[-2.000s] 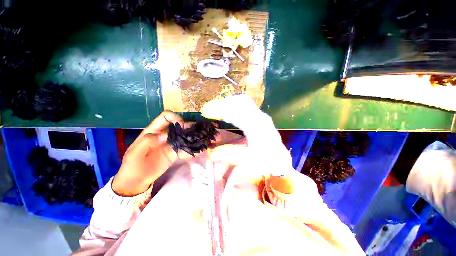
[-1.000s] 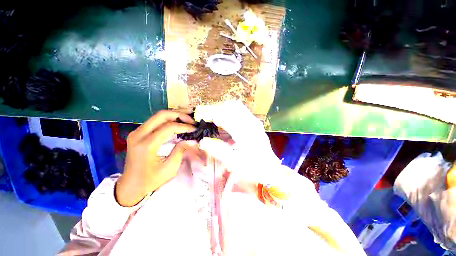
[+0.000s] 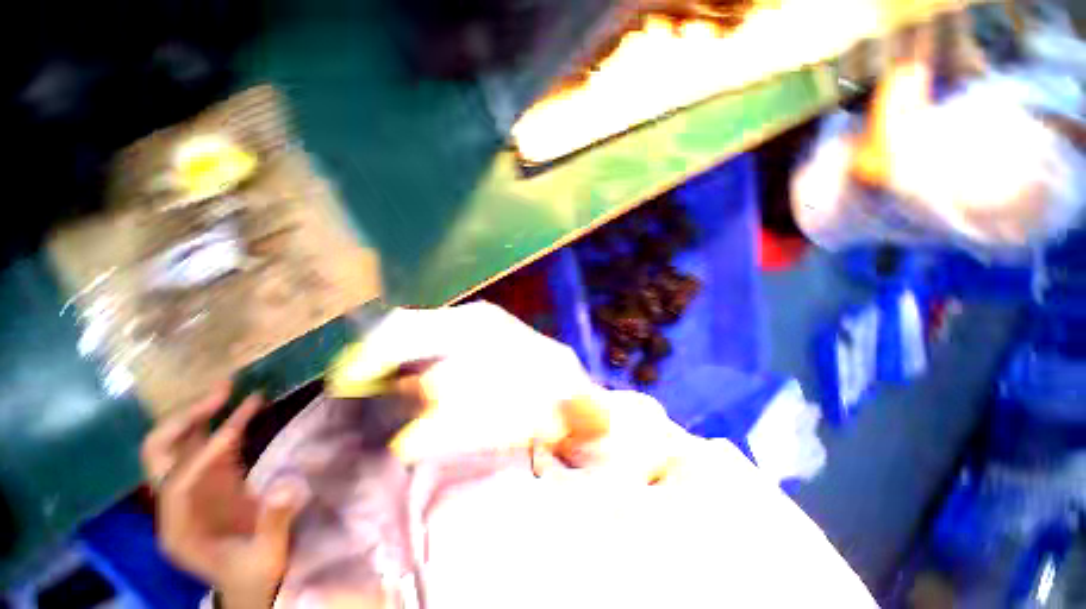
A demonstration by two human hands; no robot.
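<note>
The view is blurred. My bare left hand (image 3: pixel 220 506) is at the lower left, below the glue board, with its fingers apart and nothing clearly seen in it. A dark patch beside its fingertips is too blurred to name. My right hand (image 3: pixel 482 369), in a white glove with yellow fingertips, is in front of my chest with fingers bent; whether it holds anything cannot be told. The black flower head cannot be made out. The tan glue board (image 3: pixel 316 256) carries a white dish (image 3: pixel 200 256) and a yellow-and-white item (image 3: pixel 212 164).
The bright lit box (image 3: pixel 703 77) stands on the green table (image 3: pixel 405 155). A blue bin (image 3: pixel 726 274) below its edge holds brown, glossy pieces (image 3: pixel 643 297). Another person's pale sleeve and hand (image 3: pixel 953 161) are at the upper right. A blue bin (image 3: pixel 149 547) is at the lower left.
The view has swung right and tilted, so the board now lies left. My hands have moved apart from the black piece they held between them, which is no longer clearly visible.
</note>
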